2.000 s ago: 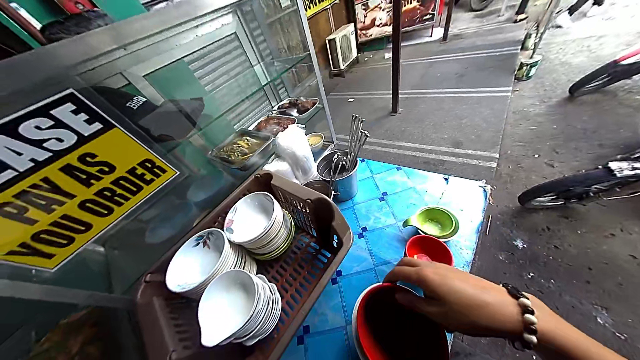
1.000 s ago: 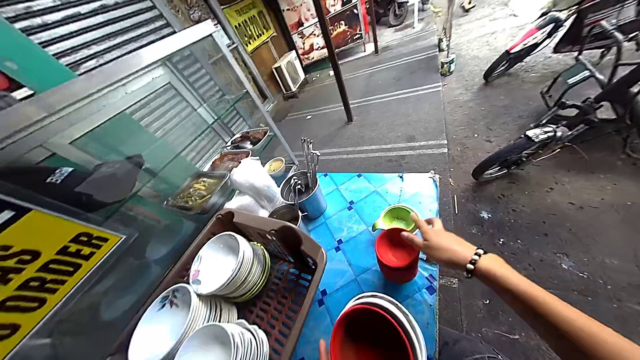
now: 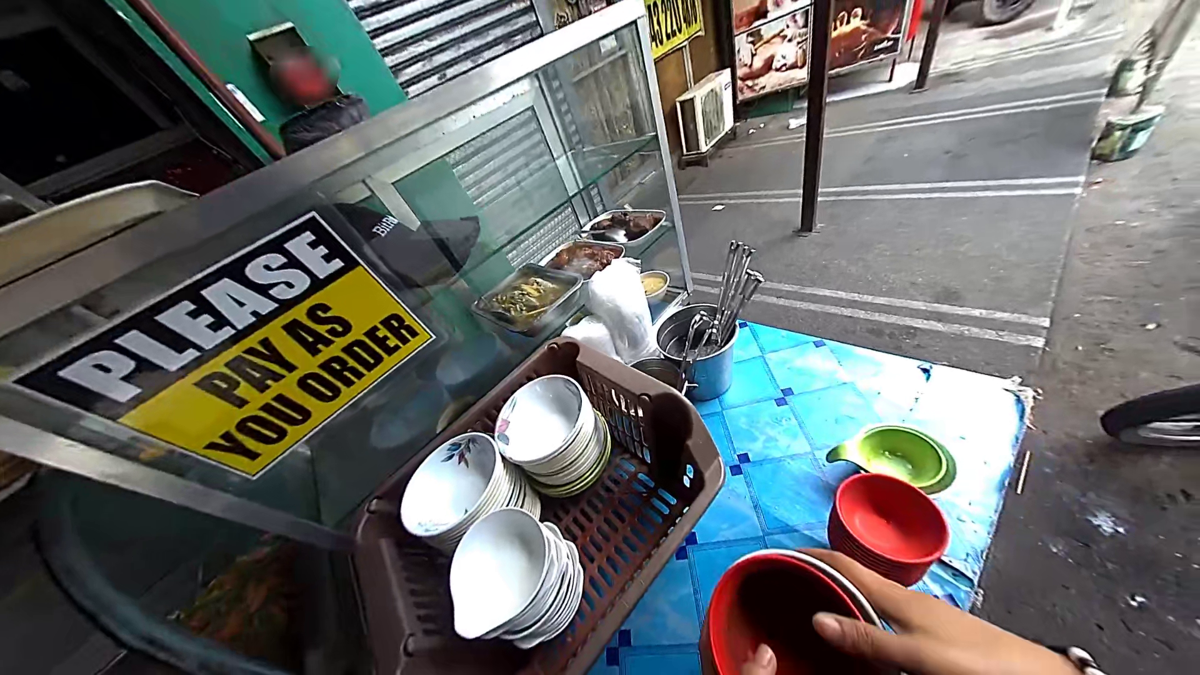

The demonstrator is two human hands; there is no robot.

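Note:
Both of my hands are at the large red bowl (image 3: 741, 600), which sits with a white-rimmed bowl at the bottom edge of the view. My right hand (image 3: 900, 619) grips its right side, thumb inside the rim. Of my left hand (image 3: 761, 660) only a fingertip shows at the near side; the rest is hidden. Just beyond stands a stack of small red bowls (image 3: 891, 520), with a green spouted bowl (image 3: 900, 457) behind it. To the left, a brown plastic basket (image 3: 637, 572) holds stacks of white bowls (image 3: 497, 567), some with floral decoration.
A blue tile-patterned tabletop (image 3: 769, 422) carries these things. At its far left stands a metal pot (image 3: 708, 361) of utensils, beside a white plastic bag (image 3: 619, 305). A glass display case (image 3: 600, 122) with food trays (image 3: 530, 295) runs along the left. A motorcycle wheel (image 3: 1158, 412) is at the right.
My right hand has moved from the small red bowls, where it was one second ago, to the large red bowl. The view has swung left.

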